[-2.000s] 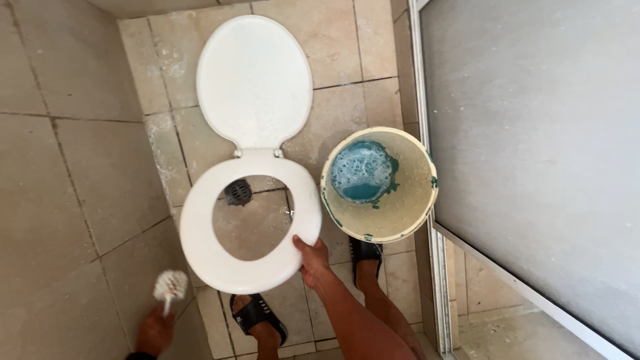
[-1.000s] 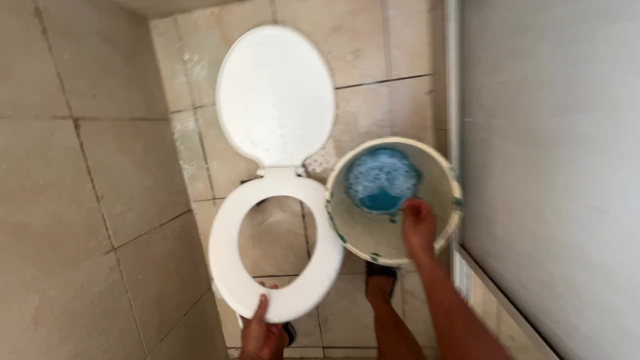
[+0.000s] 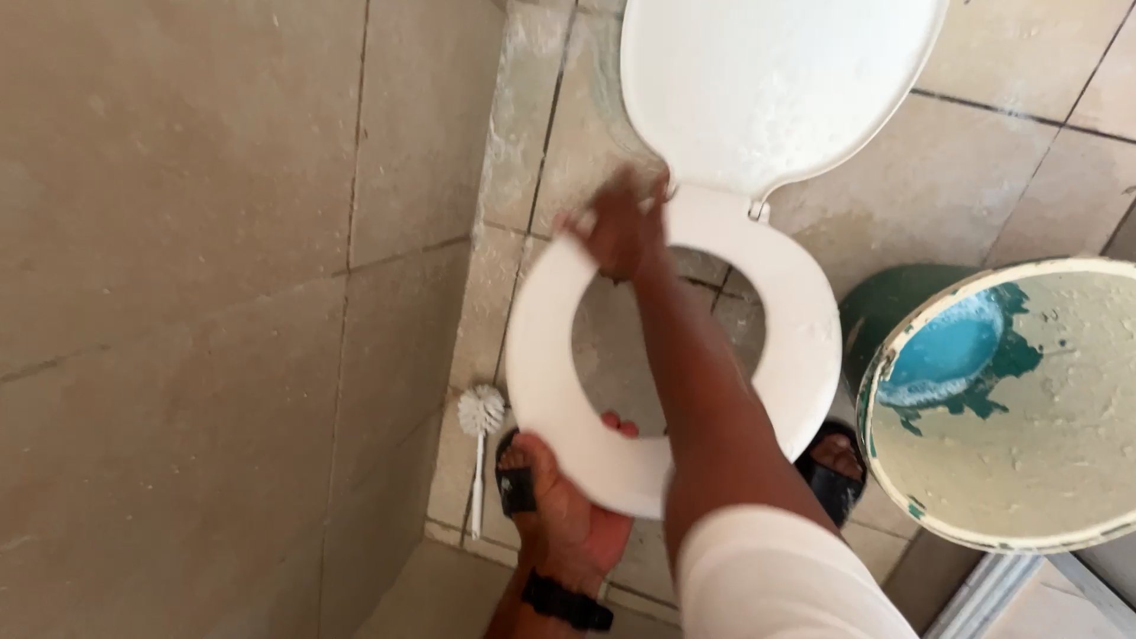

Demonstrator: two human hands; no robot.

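A white toilet seat ring (image 3: 803, 311) is held off the tiled floor, its lid (image 3: 781, 80) folded open beyond the hinge. My left hand (image 3: 577, 506), with a black band on the wrist, grips the near edge of the ring. My right hand (image 3: 621, 222), blurred, is at the ring's far left part by the hinge; whether it holds a cloth or anything else cannot be told. A white toilet brush (image 3: 480, 413) lies on the floor left of the ring. To the right stands a bucket (image 3: 1047, 461) with foamy blue liquid (image 3: 950, 351) in it.
A tiled wall (image 3: 222, 266) rises close on the left. My feet in black sandals (image 3: 834, 470) are beneath the ring on both sides. A metal door track (image 3: 985, 595) runs at the lower right, beside the bucket.
My right hand has moved from the bucket to the ring near the hinge. The brush, in my left hand two seconds ago, now lies on the floor. The view is closer and shifted.
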